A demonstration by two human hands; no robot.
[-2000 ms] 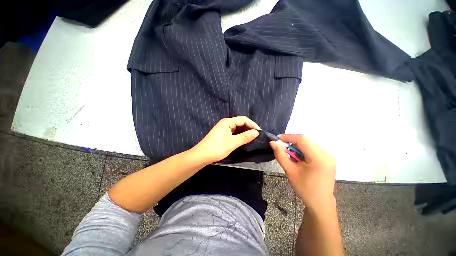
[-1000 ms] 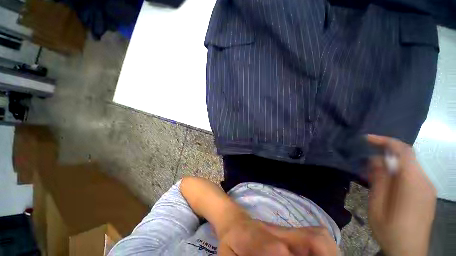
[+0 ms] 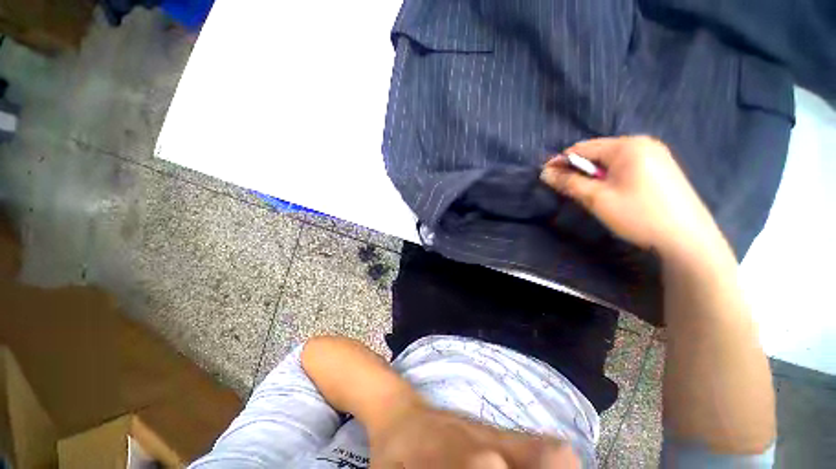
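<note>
A dark pinstriped garment [image 3: 513,101] lies spread on the white table, with its hem toward me. A pocket flap shows on each side of its front. My right hand [image 3: 614,183] is over the lower middle of the garment, with the white and pink handle of what looks like thread snips [image 3: 584,165] in it. Its fingertips pinch a lifted part of the garment near the hem, which is folded up on the left. My left hand [image 3: 458,444] is low in front of my shirt, blurred and cut off by the bottom edge; no held thing shows.
The white table [image 3: 284,101] has its front edge close to my body. Open cardboard boxes [image 3: 110,440] stand on the speckled floor [image 3: 229,266] at the lower left. Something blue [image 3: 188,11] shows beside the table's far left edge.
The view has swung left. My left hand has left the hem and dropped to my front. My right hand has moved onto the garment's lower middle, and the hem is now folded up on the left.
</note>
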